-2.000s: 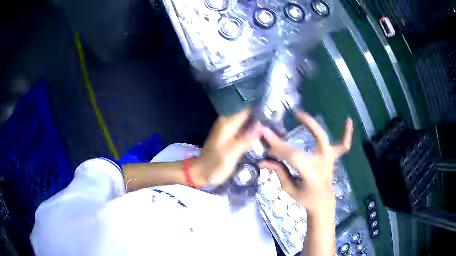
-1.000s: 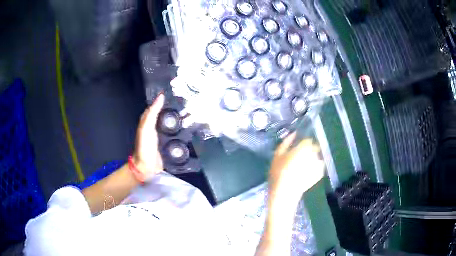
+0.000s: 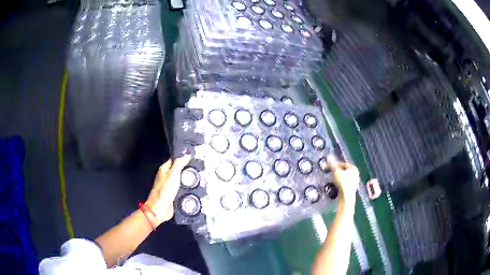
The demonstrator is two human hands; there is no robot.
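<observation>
A clear blister tray (image 3: 242, 215) is held up in front of me, its rows of round pockets filled with dark-ringed lens units (image 3: 253, 168). My left hand (image 3: 164, 188) grips the left side, where a black holder strip (image 3: 189, 217) lies along the tray's left edge. The strip shows two bright-centred lens units at its near end; its far part has no lens units that I can see. My right hand (image 3: 344, 180) holds the tray's right edge, its fingers slightly blurred.
A tall stack of clear trays (image 3: 242, 64) stands beyond, with lens units on top. Another clear pile (image 3: 115, 70) stands at the left. More blurred stacks (image 3: 408, 139) line the right, past pale rails on the green surface (image 3: 285, 252). A small pinkish object (image 3: 373, 189) lies there.
The lens-filled tray has come off the stack area toward me and is now level between both hands. The view has shifted, showing more stacks. The left hand still holds the strip.
</observation>
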